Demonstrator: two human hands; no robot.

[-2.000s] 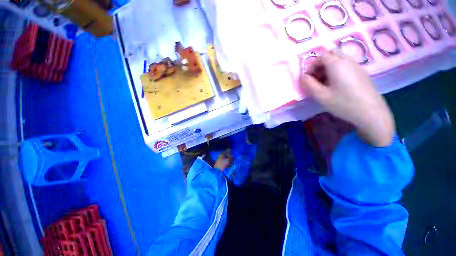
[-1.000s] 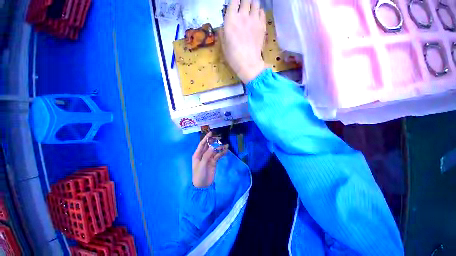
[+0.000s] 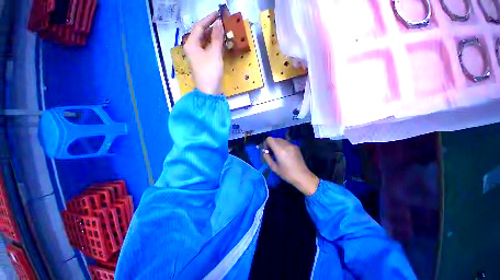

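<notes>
My left hand (image 3: 205,57) is at the copper-brown fixture block (image 3: 236,34) on the gold plate (image 3: 241,74). Its fingers are curled at the block's left side and hide what is between them; a dark tip shows above the fingers. My right hand (image 3: 288,163) is below the machine's front edge, with a small silver part (image 3: 265,150) between thumb and fingertips, probably a ring seen edge-on. Silver rings (image 3: 474,59) lie in pockets of the pink-white tray (image 3: 378,82) at right. Two front pockets at its left are empty.
The white machine's front edge (image 3: 268,116) lies above my right hand. A narrower gold plate (image 3: 280,57) is between the fixture and tray. Red crates (image 3: 98,221) and a blue stool (image 3: 82,131) stand left. The dark green bench (image 3: 471,180) is right.
My right hand has moved from the fixture down to below the machine's front edge. My left hand, which held a ring low down, has moved up to the fixture.
</notes>
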